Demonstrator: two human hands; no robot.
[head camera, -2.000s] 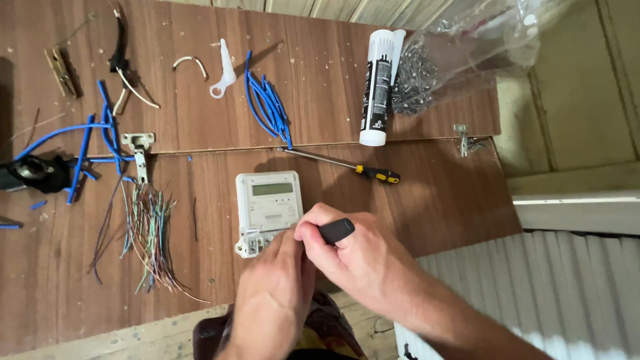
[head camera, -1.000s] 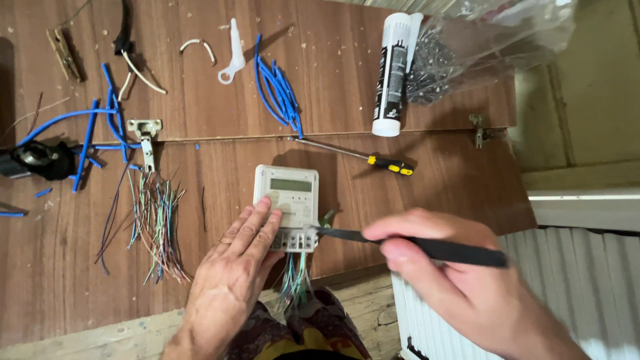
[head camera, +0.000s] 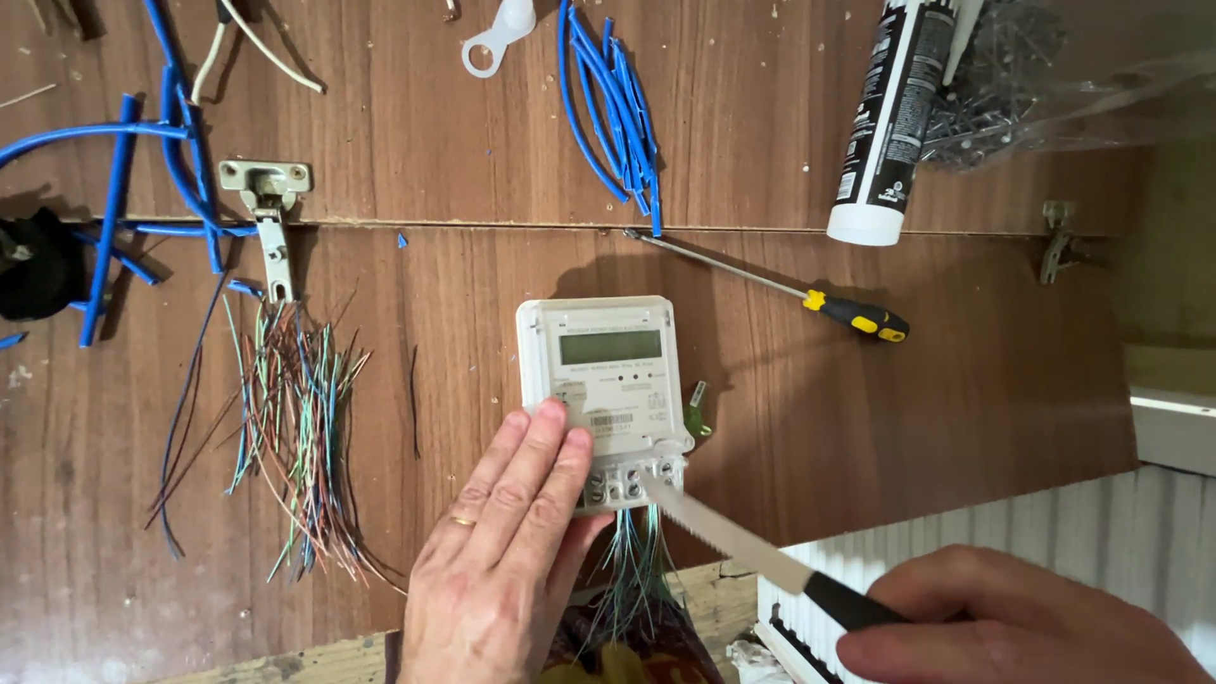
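Note:
A white electricity meter (head camera: 608, 370) with a small display lies on the brown wooden board. My left hand (head camera: 513, 532) presses on its lower left part, fingers flat over the casing. My right hand (head camera: 997, 617) grips the black handle of a knife with a serrated blade (head camera: 731, 537). The tip of that blade is at the screw terminals (head camera: 635, 480) along the meter's lower edge. Thin coloured wires (head camera: 632, 560) hang from the terminals over the board's edge. A small green piece (head camera: 698, 423) lies beside the meter's right side.
A yellow-black screwdriver (head camera: 836, 312), blue cable pieces (head camera: 617, 114) and a sealant cartridge (head camera: 888, 123) lie beyond the meter. A bag of screws (head camera: 988, 104) is at the upper right. Left are a metal hinge (head camera: 271, 214), loose thin wires (head camera: 304, 437) and more blue cable (head camera: 114, 218).
Two seconds ago both hands were together at the meter's lower edge. They have since moved apart, the left one now on the casing, and the blade tip has come over the terminals.

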